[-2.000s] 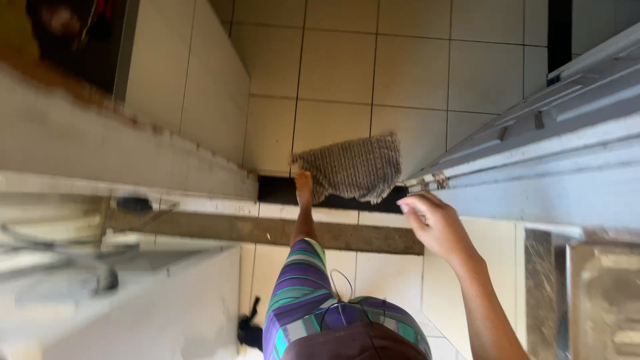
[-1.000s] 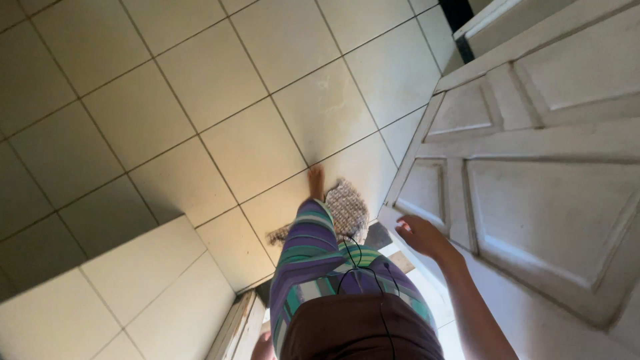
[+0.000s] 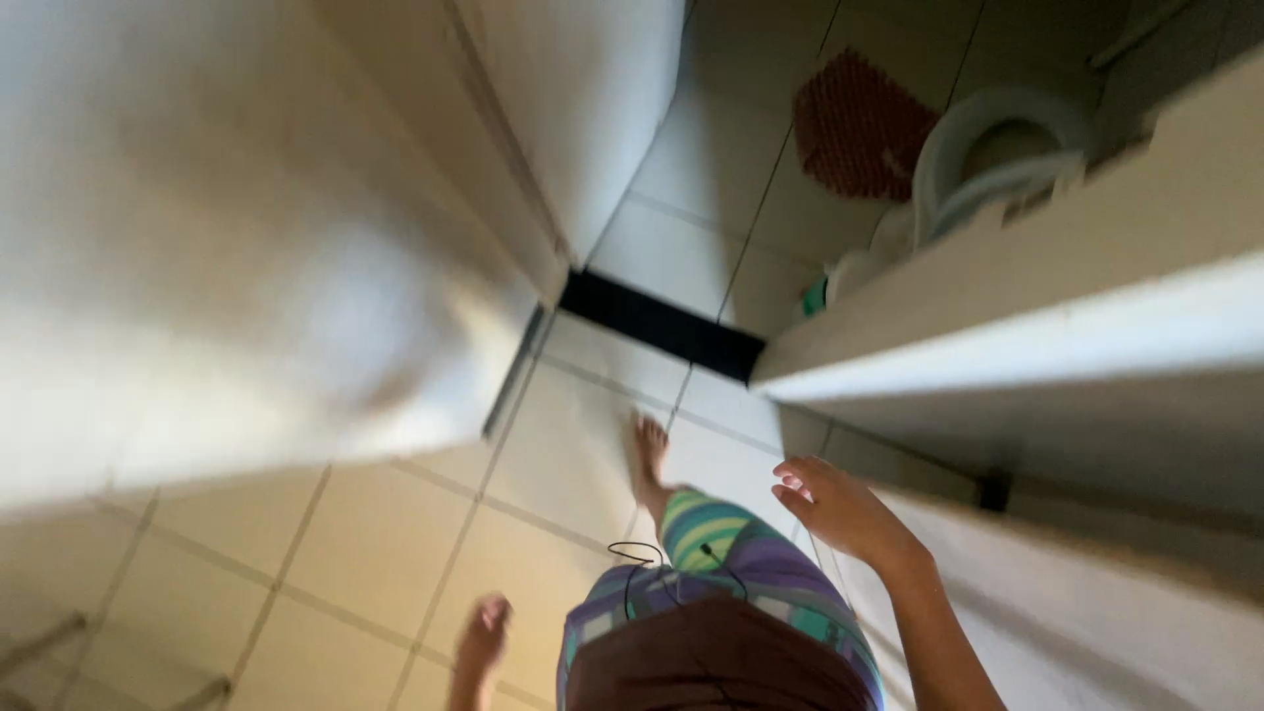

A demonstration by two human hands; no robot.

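Note:
At the lower left, my left hand (image 3: 484, 632) hangs over the tiled floor (image 3: 375, 553), blurred and touching nothing that I can see; its fingers are too unclear to read. On the other side, my right hand (image 3: 839, 509) is held out beside my leg with loosely curled fingers, holding nothing. Between them are my striped leggings (image 3: 731, 543), a brown top (image 3: 721, 662) and a thin black cord (image 3: 632, 558). One bare foot (image 3: 650, 444) shows just before a black door threshold (image 3: 662, 326).
A white door (image 3: 296, 247) stands at the left. Past the threshold are a red textured mat (image 3: 859, 123) and a toilet (image 3: 1007, 148), partly hidden by the wall edge (image 3: 1017, 286) at the right. Dark legs of some furniture (image 3: 202, 691) show at the lower left.
The view has moved from a doorway with a grey-brown mat, across a tiled floor by a panelled door, to another doorway. My left hand has come into view; my right hand stays raised.

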